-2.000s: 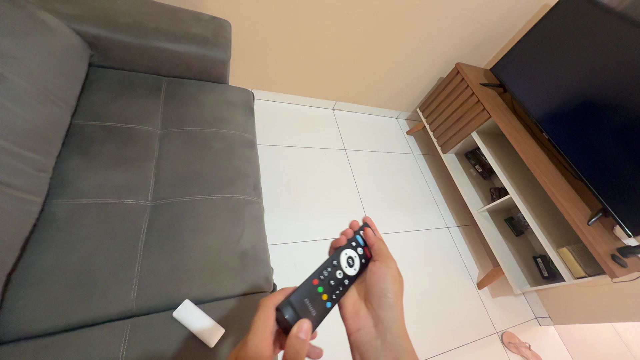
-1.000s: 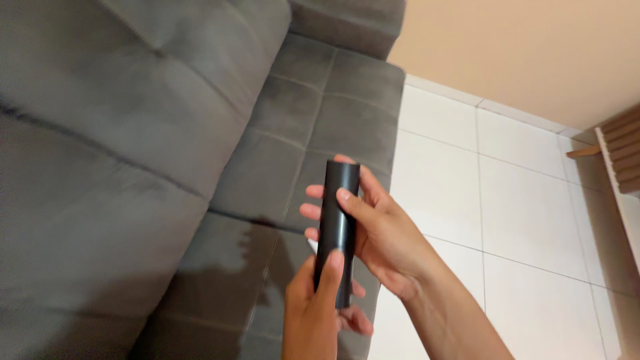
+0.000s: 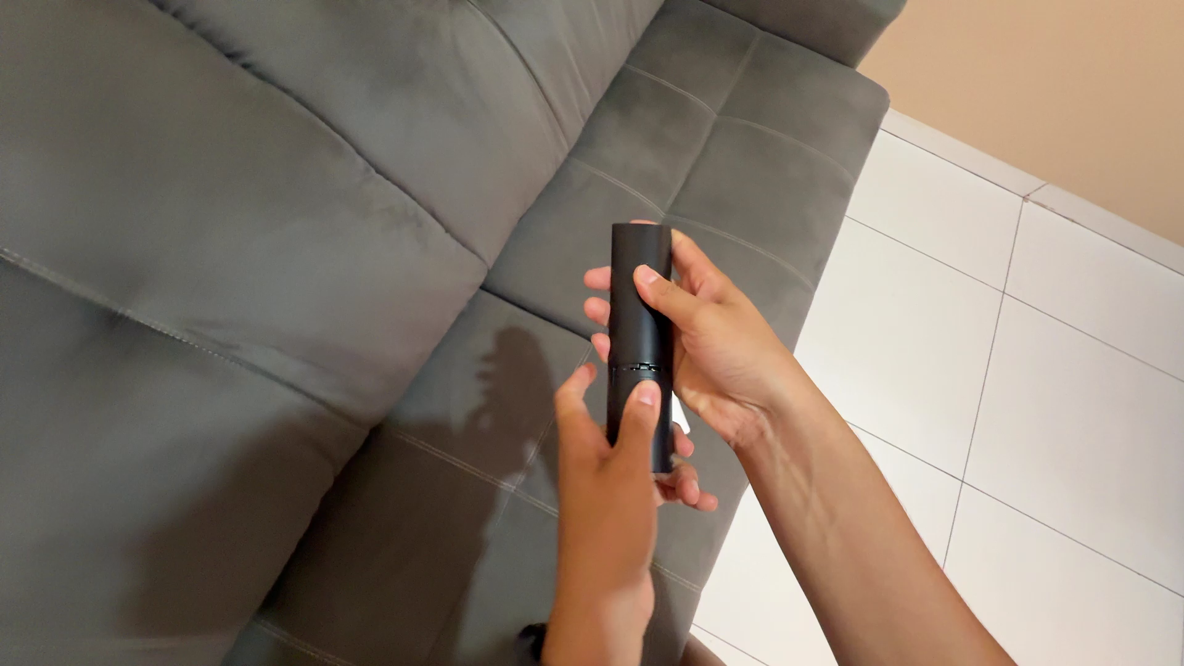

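A black remote control (image 3: 638, 319) is held upright in the view, its plain back towards me. Across its lower half runs a jagged gap at the edge of the battery cover (image 3: 614, 407). My right hand (image 3: 717, 324) grips the upper part, thumb on the back and fingers wrapped round behind. Lower down, my left hand (image 3: 606, 462) holds the bottom end, with its thumb pressed on the cover just below the gap. The remote's button side is hidden. Part of a white object (image 3: 681, 415) shows behind the remote, on the sofa seat.
Beneath and to the left of my hands is a grey upholstered sofa (image 3: 740, 166) with stitched seat cushions and large back cushions. White floor tiles (image 3: 916, 324) lie to the right, along a beige wall (image 3: 1045, 83). A dark object shows by my left wrist, partly hidden.
The remote has been turned from its button side to its back. A gap has appeared at the battery cover since one second ago. The view has swung left, towards the sofa.
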